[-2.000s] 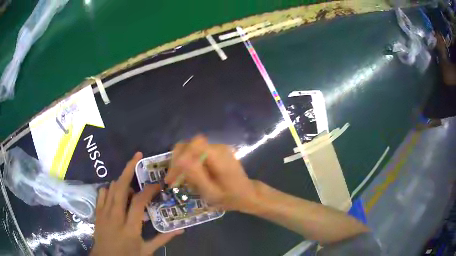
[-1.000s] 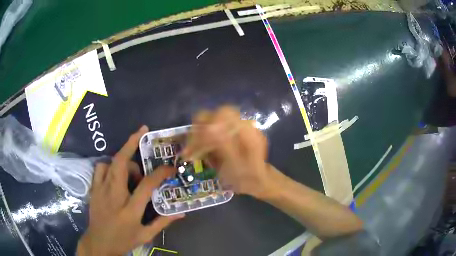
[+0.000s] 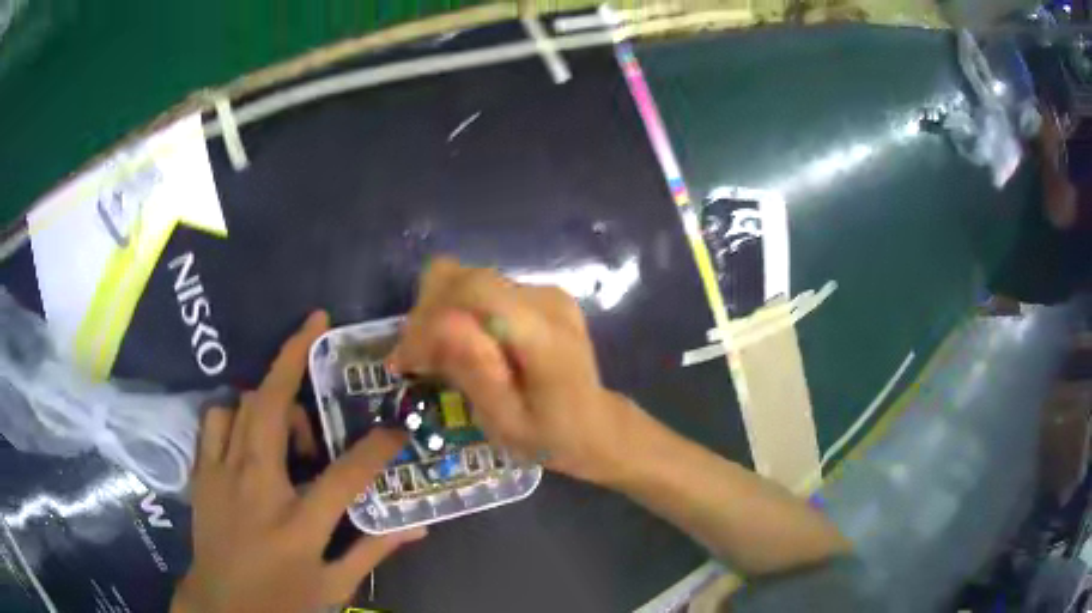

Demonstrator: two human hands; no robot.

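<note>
An open white power strip housing (image 3: 453,517) lies on the black printed sheet. Inside show a yellow transformer (image 3: 454,410), thin wires, a green circuit board and small rectangular socket shells along the sides. My left hand (image 3: 281,491) grips the left end of the housing, with a finger reaching in over the board. My right hand (image 3: 509,365) is above the housing's upper side, fingers curled around a slim pale greenish tool (image 3: 496,326) that is mostly hidden. The tool's tip and the housing's upper right part are hidden behind this hand.
A bagged white cord (image 3: 114,419) lies at the left. The black printed sheet (image 3: 359,204) is taped to the dark green bench. A white-edged dark cut-out (image 3: 776,246) and tan strip (image 3: 784,401) lie at right. A person's arm (image 3: 1056,174) shows at the far right.
The view has shifted slightly. My right hand has moved a little left over the housing's upper side, still around the tool. My left hand keeps its hold on the housing.
</note>
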